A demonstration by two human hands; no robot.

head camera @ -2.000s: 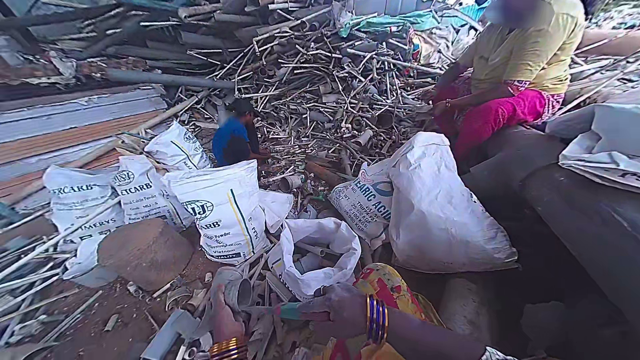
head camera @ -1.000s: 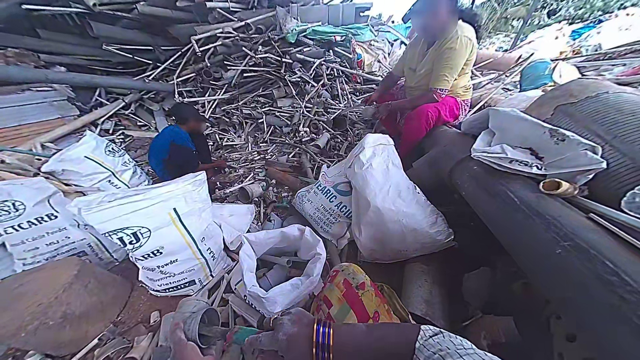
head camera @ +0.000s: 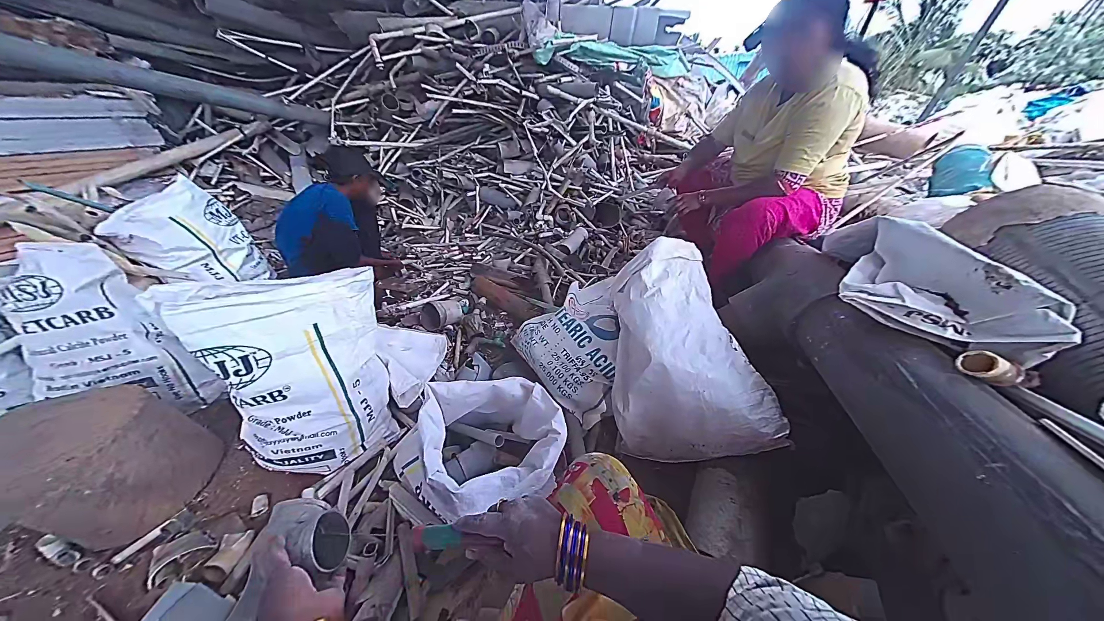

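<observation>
My left hand [head camera: 297, 586], at the bottom left, is closed around a grey plastic pipe fitting [head camera: 312, 533] whose round mouth faces right. My right hand [head camera: 517, 539], with blue and gold bangles at the wrist, grips a green and red handle [head camera: 444, 538]; what tool it belongs to cannot be told. The handle points left toward the fitting, with a gap between them. Just beyond my right hand stands an open white woven sack [head camera: 556, 431] with pipe pieces inside. Beneath both hands lie broken pipe scraps [head camera: 379, 561].
Filled white sacks [head camera: 285, 371] stand at the left behind a brown rock [head camera: 112, 466]. Another full sack [head camera: 690, 362] stands ahead. A large dark pipe [head camera: 931, 431] runs along the right. Two people, one in blue [head camera: 315, 226] and one in yellow [head camera: 798, 138], sit by a pipe heap [head camera: 517, 138].
The view has swung right and up from two seconds ago. Both hands remain low in view, near the open sack, with the fitting and the handle.
</observation>
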